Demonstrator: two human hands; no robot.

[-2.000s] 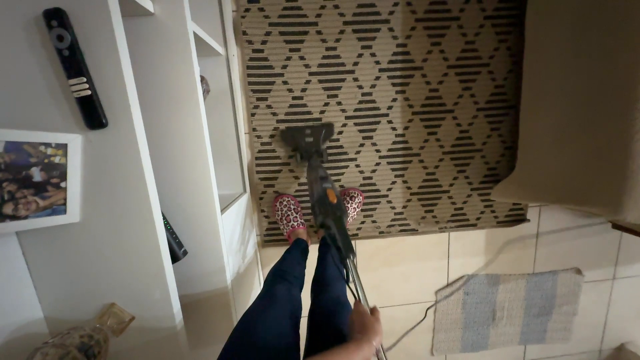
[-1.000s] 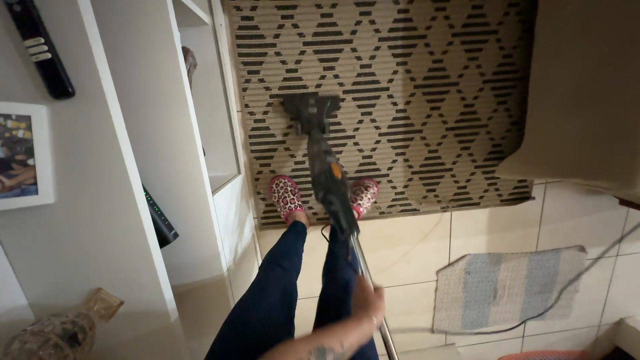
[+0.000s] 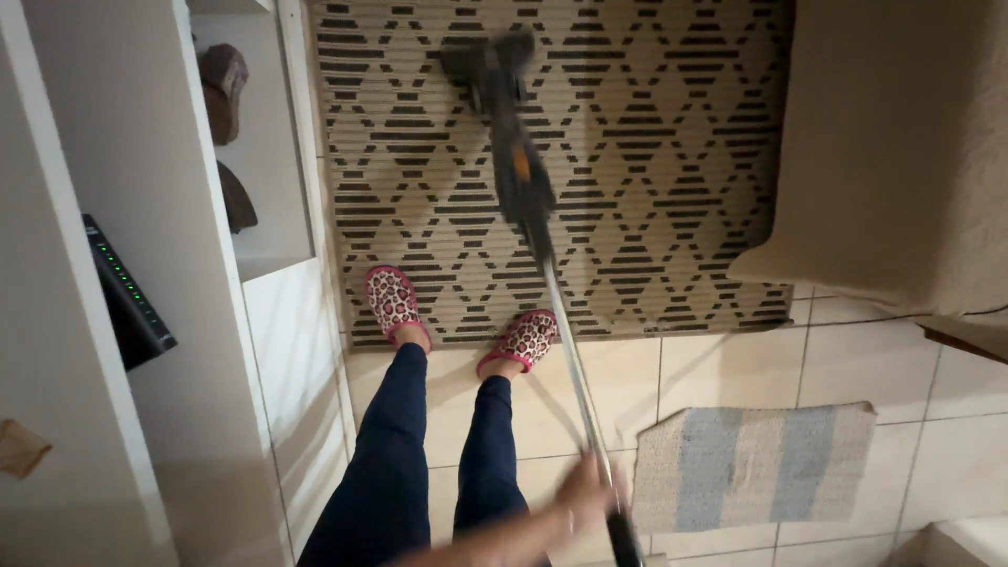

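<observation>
My left hand (image 3: 587, 484), blurred, is closed around the metal tube of a stick vacuum cleaner (image 3: 575, 362), just above its black grip. The vacuum's dark floor head (image 3: 488, 63) rests on a beige rug with black diamond patterns (image 3: 677, 157), near its upper left part. An orange detail shows on the dark body between head and tube. My forearm crosses in front of my legs from the lower left. My right hand is not in view.
Leopard-print slippers (image 3: 390, 299) stand at the rug's edge. White shelving (image 3: 260, 157) on the left holds brown objects and a black device with green lights (image 3: 130, 295). A draped cover (image 3: 882, 157) hangs at right; a striped mat (image 3: 756, 468) lies on the tiles.
The vacuum head has moved forward over the rug, away from the slippers. My left hand stays on the tube. The view has shifted, and the remote and framed photo have left it.
</observation>
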